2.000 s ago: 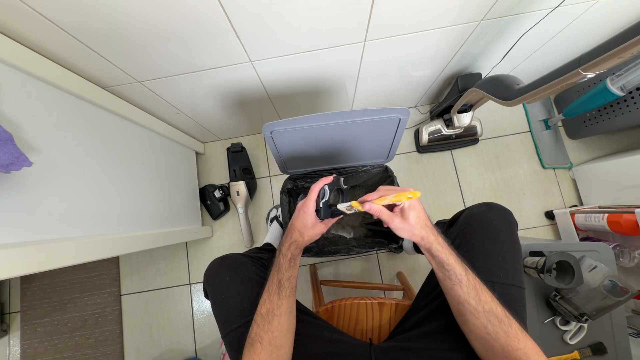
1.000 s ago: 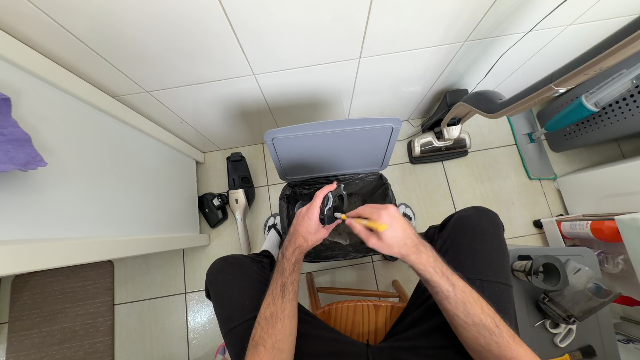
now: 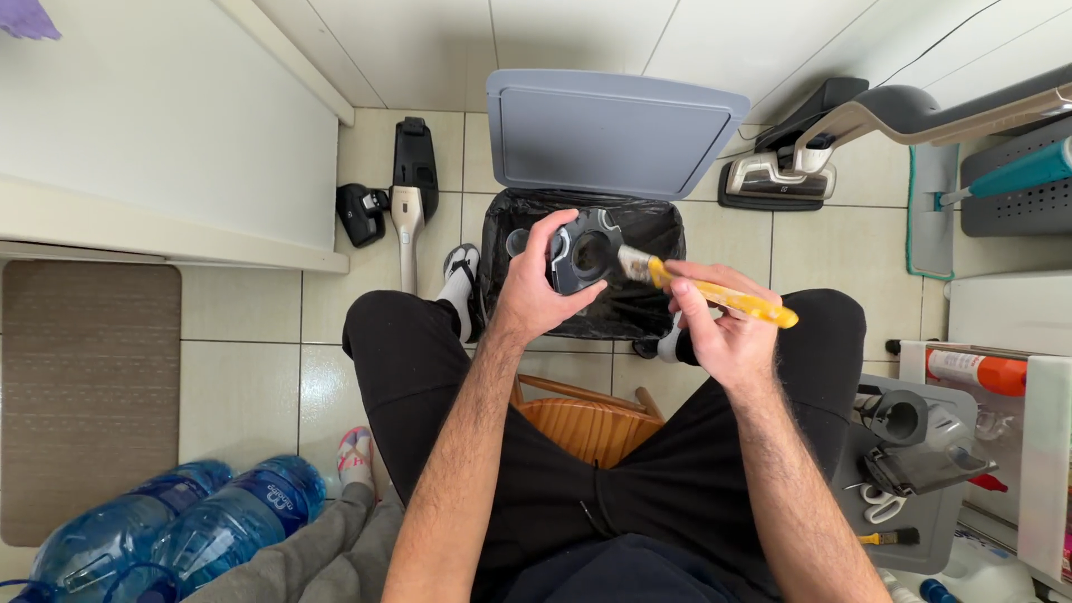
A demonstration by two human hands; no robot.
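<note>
My left hand (image 3: 540,285) grips a dark grey plastic vacuum part (image 3: 586,251) with a round opening, tilted toward my right side. In my right hand (image 3: 724,322) is a paintbrush (image 3: 720,300) with a yellow handle, its bristles close to the right edge of the part. I cannot tell whether the bristles touch it. Both hands are over a bin lined with a black bag (image 3: 666,226). The bin's grey lid (image 3: 611,134) stands raised against the wall behind.
A handheld vacuum (image 3: 408,201) lies left of the bin; an upright vacuum's floor head (image 3: 775,177) stands right. A grey tray (image 3: 930,544) holds a clear dust container (image 3: 925,452), scissors (image 3: 882,504) and a small brush (image 3: 892,537). Another person's foot (image 3: 355,456) is near large water bottles (image 3: 243,511).
The part in my left hand has turned, so its round opening shows more. My right hand has drawn the brush back to the right, off the part's middle. The view has shifted.
</note>
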